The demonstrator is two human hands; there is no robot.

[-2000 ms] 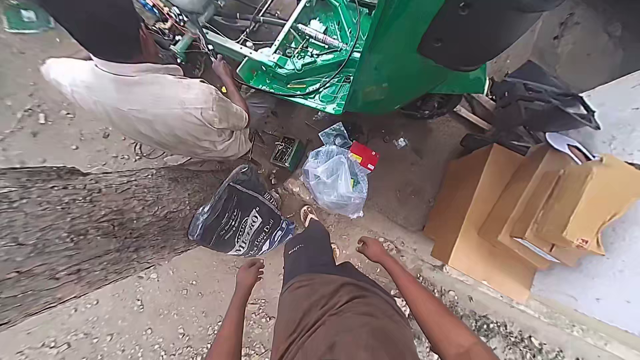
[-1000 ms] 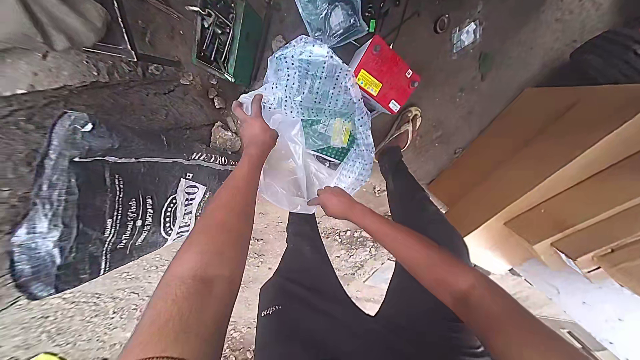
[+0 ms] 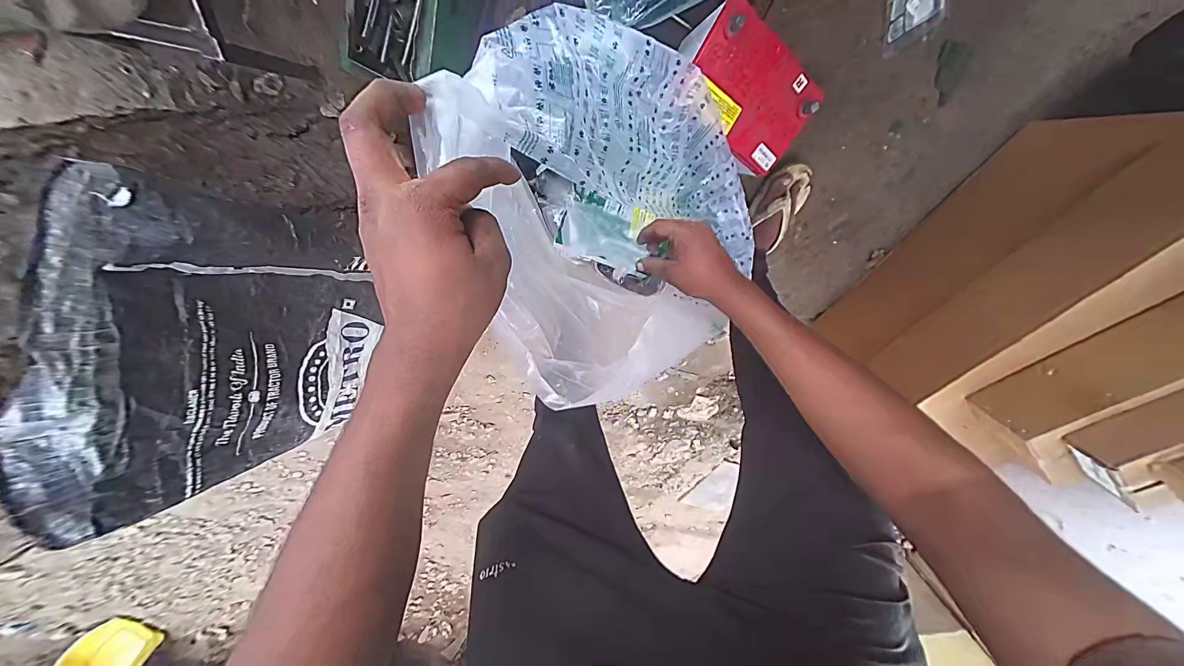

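A clear plastic bag (image 3: 592, 351) with a printed pattern stands with its mouth spread wide between my hands. My left hand (image 3: 425, 213) is at the bag's left rim, its fingers hooked on the plastic. Inside the mouth my right hand (image 3: 689, 262) has its fingertips on a clear-wrapped green packet (image 3: 601, 227) with a yellow label; whether they pinch it cannot be told. Other contents are partly hidden by the plastic. Behind the bag lies a red battery (image 3: 763, 83) with a yellow label.
A black printed sack (image 3: 240, 342) lies at left. A green metal toolbox (image 3: 430, 37) holding tools is at the top. Cardboard boxes (image 3: 999, 231) stand at right. My sandalled foot (image 3: 784, 205) is beside the battery. Something yellow (image 3: 111, 643) shows at lower left.
Two seconds ago both hands were away from the bag. One second ago my right hand held the bag's near edge; now it is inside the mouth, at the packet.
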